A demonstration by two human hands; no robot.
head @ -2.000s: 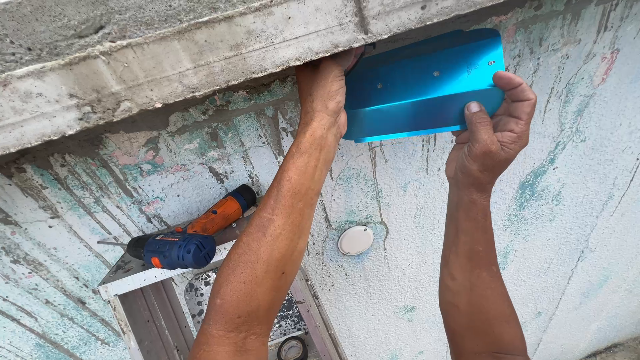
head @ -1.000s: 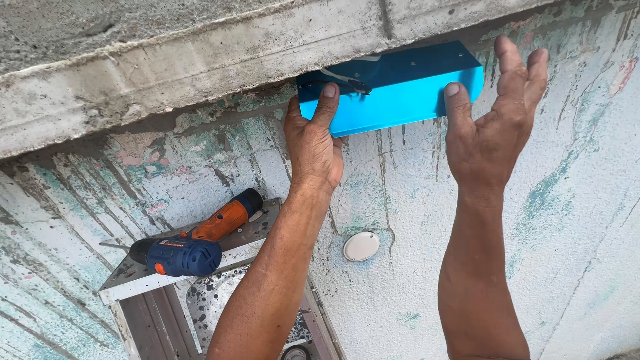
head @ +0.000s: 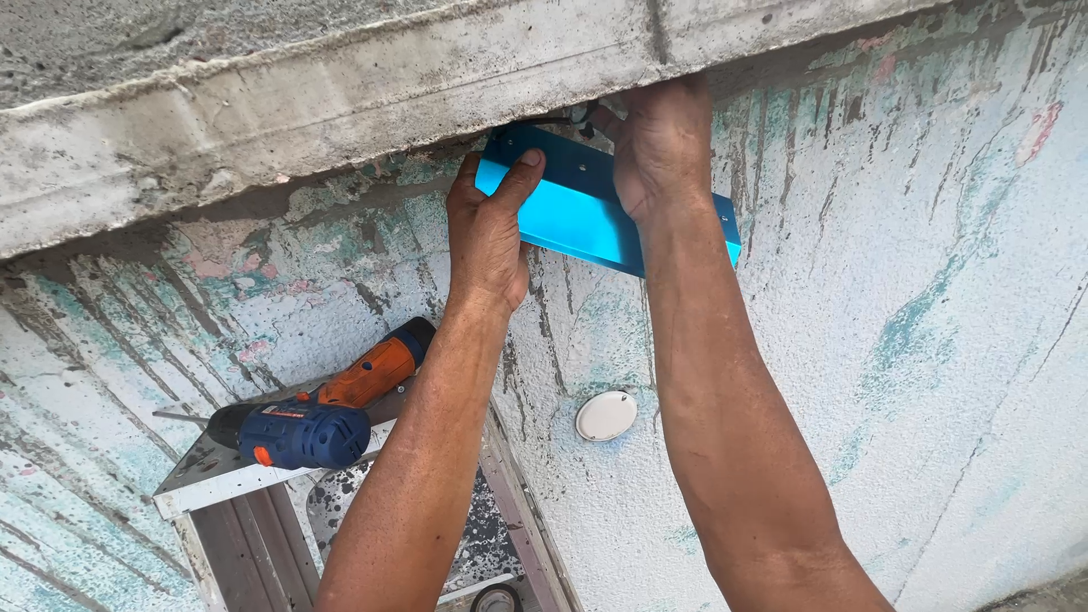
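A blue bent sheet-metal piece (head: 574, 217) with small holes tilts down to the right, just below the concrete ledge. My left hand (head: 495, 225) grips its left end, thumb on the front face. My right hand (head: 663, 140) reaches up in front of the metal to the ledge's underside, its fingers beside a dark cable or fitting (head: 585, 117); the ledge partly hides the fingers, so whether they hold it is unclear. To the lower left, a blue and orange cordless drill (head: 314, 416) with a long bit lies on the top of a stepladder (head: 212, 476).
The concrete ledge (head: 340, 102) runs across the top, above a wall (head: 807, 255) with peeling paint and drip stains. A round white cover (head: 606, 416) sits on the wall between my forearms. A round object (head: 496, 599) rests low on the ladder.
My right hand has left the right end of the blue metal and moved left and up to the ledge's underside. The metal now tilts down to the right, still in my left hand.
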